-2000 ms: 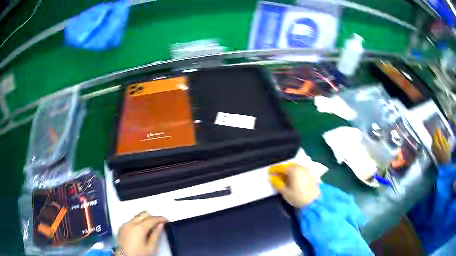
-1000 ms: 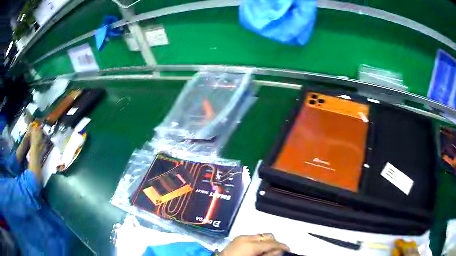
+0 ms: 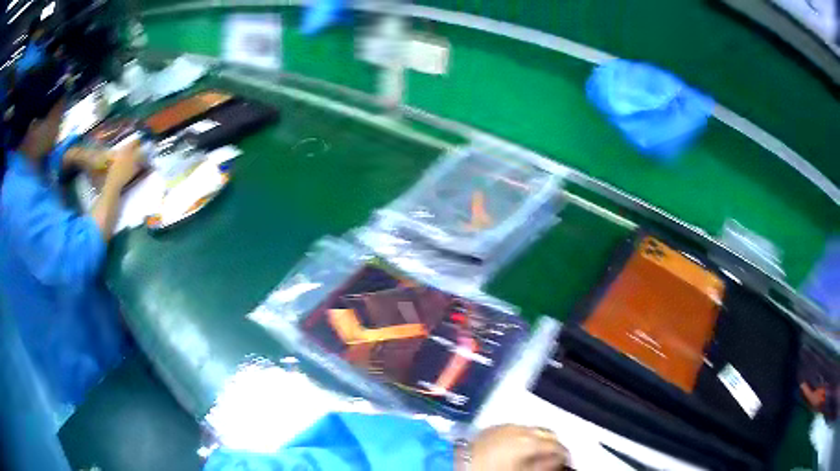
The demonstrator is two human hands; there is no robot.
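Observation:
My left hand (image 3: pixel 516 449) is at the bottom edge, blurred and cut off, in a blue sleeve, over the white sheet (image 3: pixel 527 405). What its fingers do is hidden. My right hand is out of the picture. The black tablet does not show. Printed screen films (image 3: pixel 414 336) in clear bags lie left of the foam trays, with more clear bags (image 3: pixel 479 207) behind them. The stacked black foam trays (image 3: pixel 645 409) hold an orange-brown tablet (image 3: pixel 656 313), back up, beside a white label (image 3: pixel 739 390). The dark pointed blade (image 3: pixel 635 455) is partly in view near the bottom edge.
A person (image 3: pixel 55 239) in a blue smock works at the far left, by another foam tray (image 3: pixel 226 124) and a white dish (image 3: pixel 189 189). Crumpled blue plastic (image 3: pixel 649 106) hangs on the back rail. A bright white patch (image 3: pixel 267 405) lies near the bench's front edge.
The view has swung left, so the trays now sit at the right and the neighbouring person shows more. The tablet, then my right hand, have left the picture. My left hand stays at the bottom edge.

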